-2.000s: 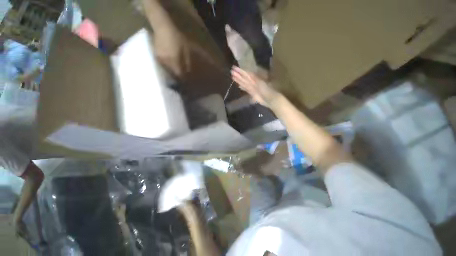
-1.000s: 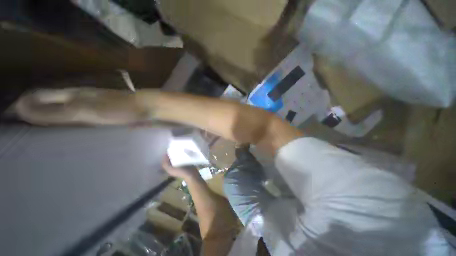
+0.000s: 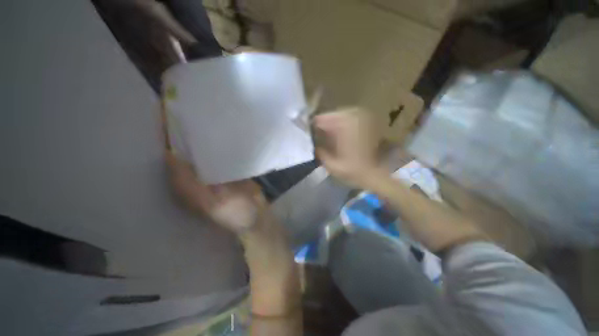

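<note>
A white label sheet (image 3: pixel 240 118) is raised in the middle of the view, its face blurred and bright. My left hand (image 3: pixel 226 200) holds it from below and behind, at its lower left edge. My right hand (image 3: pixel 348 144) is at the sheet's right edge with its fingers pinched there; a small pale curled bit shows at the fingertips, too blurred to name surely. A large white-grey printed carton (image 3: pixel 118 164) with a long black band fills the left side, beside my left hand.
Another person's hand (image 3: pixel 154 29) is at the top left, by the carton's edge. Brown cardboard (image 3: pixel 354 59) lies at the top. A pale wrapped bundle (image 3: pixel 519 154) is at the right. Blue-and-white printed cardboard (image 3: pixel 371 213) lies below my right forearm.
My right hand has come back from the far left over the large carton to the sheet's edge. My left hand has raised the sheet, which now appears larger and higher.
</note>
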